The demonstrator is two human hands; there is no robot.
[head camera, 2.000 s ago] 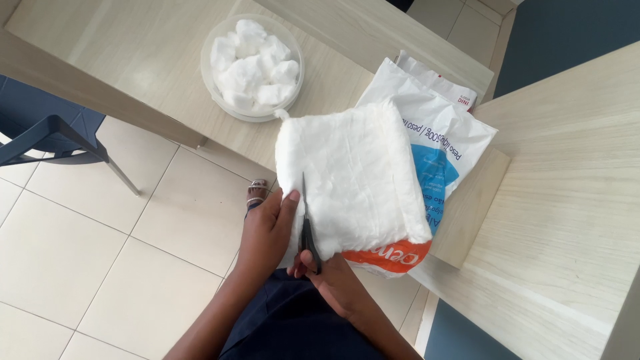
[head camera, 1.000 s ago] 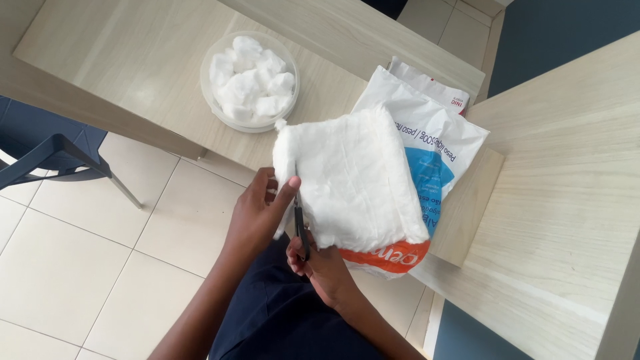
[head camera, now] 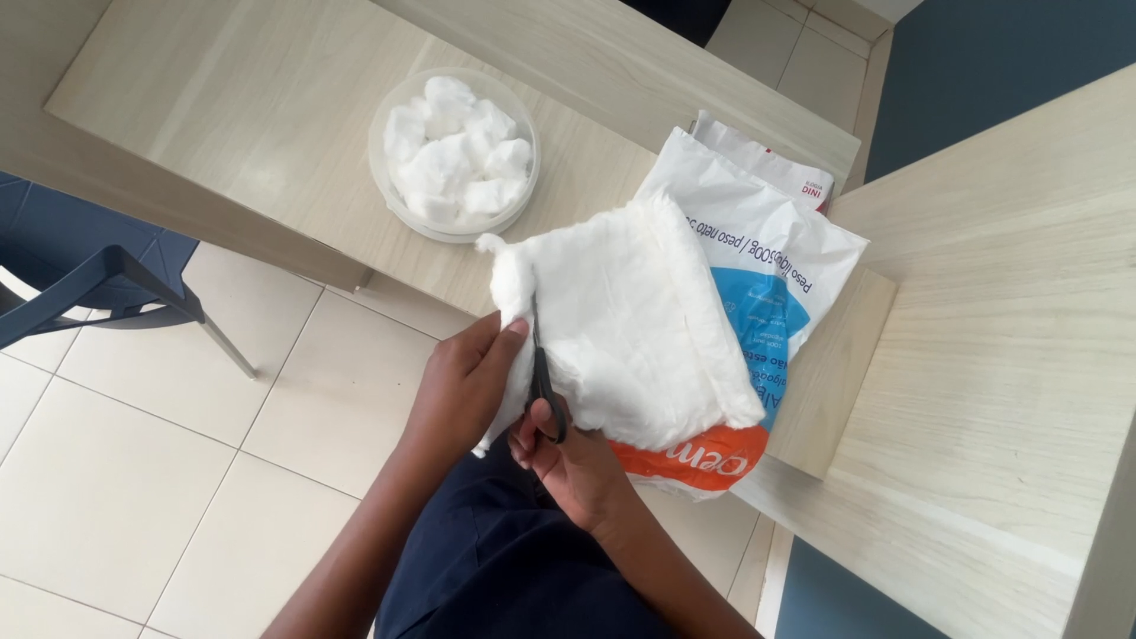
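Note:
A thick white sheet of cotton wool (head camera: pixel 630 311) lies partly over a plastic package at the desk's front edge. My left hand (head camera: pixel 466 382) pinches the strip along the sheet's left side, thumb on top. In my right hand (head camera: pixel 572 461) are scissors with black handles (head camera: pixel 548 395), their blades in the cotton beside my left thumb and pointing away from me. The strip left of the blades is parted from the sheet at its near end and joined at its far end. The lower blade is hidden by the cotton.
A round clear plastic tub (head camera: pixel 383 191) full of cotton pieces stands on the wooden desk (head camera: pixel 266 115). The printed cotton package (head camera: pixel 754 302) lies under the sheet's right side, with another packet (head camera: pixel 768 164) behind it. A dark blue chair (head camera: pixel 98 257) stands at left on the tiled floor.
The scissors have cut farther along the sheet's left side, and the near part of the strip has come away from the rest. Both hands have kept their hold.

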